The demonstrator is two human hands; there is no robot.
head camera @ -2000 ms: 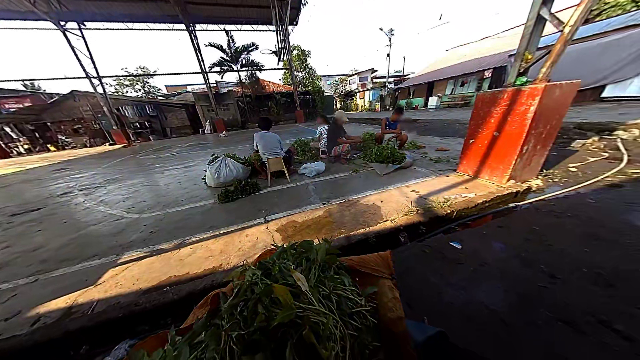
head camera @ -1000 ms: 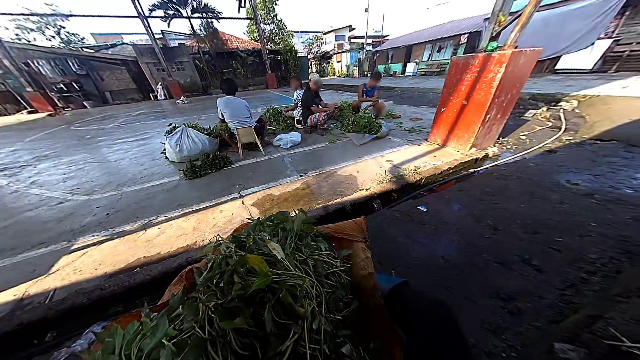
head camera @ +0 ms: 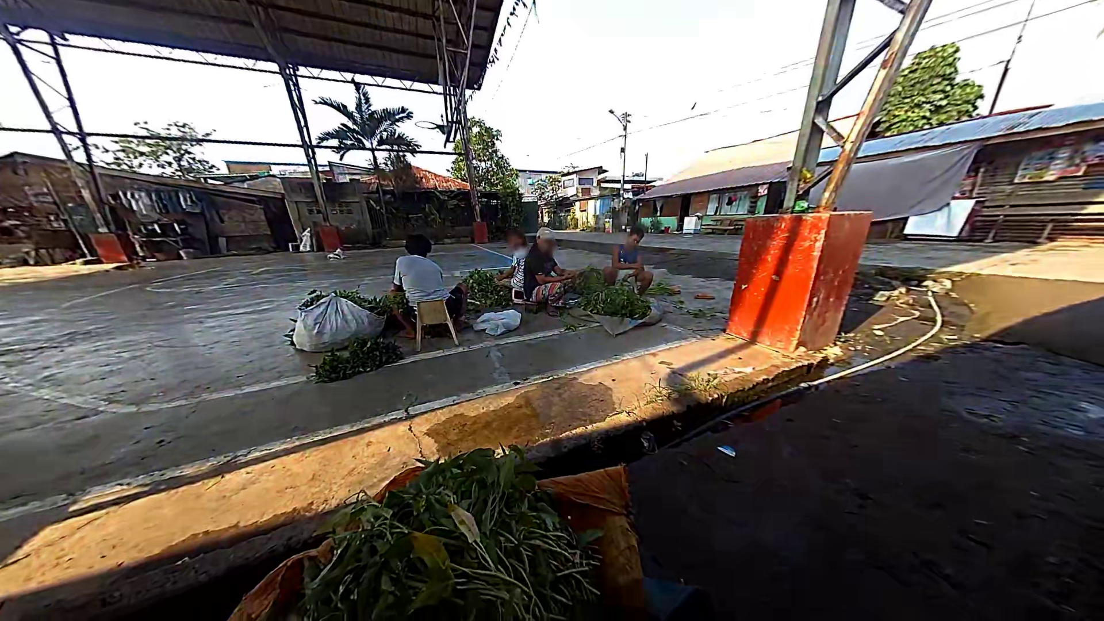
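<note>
Neither my left hand nor my right hand is in the frame. Close in front of me, at the bottom, lies a heap of leafy green stems [head camera: 470,543], with a few yellowed leaves on top. An orange-brown sheet or sack [head camera: 604,526] shows around the heap's edges; its lower part is cut off by the frame. Something dark blue, partly in shadow, is just right of it at the bottom edge.
A concrete curb [head camera: 345,479] and a dark gutter run beyond the heap. Several people sit on the court among piles of greens [head camera: 614,300] and a full white sack [head camera: 336,323]. A red concrete post base [head camera: 798,280] stands right, with a pale hose [head camera: 897,347] beside it.
The view has tilted down and back up. The seated people and the heap of greens show no plain change.
</note>
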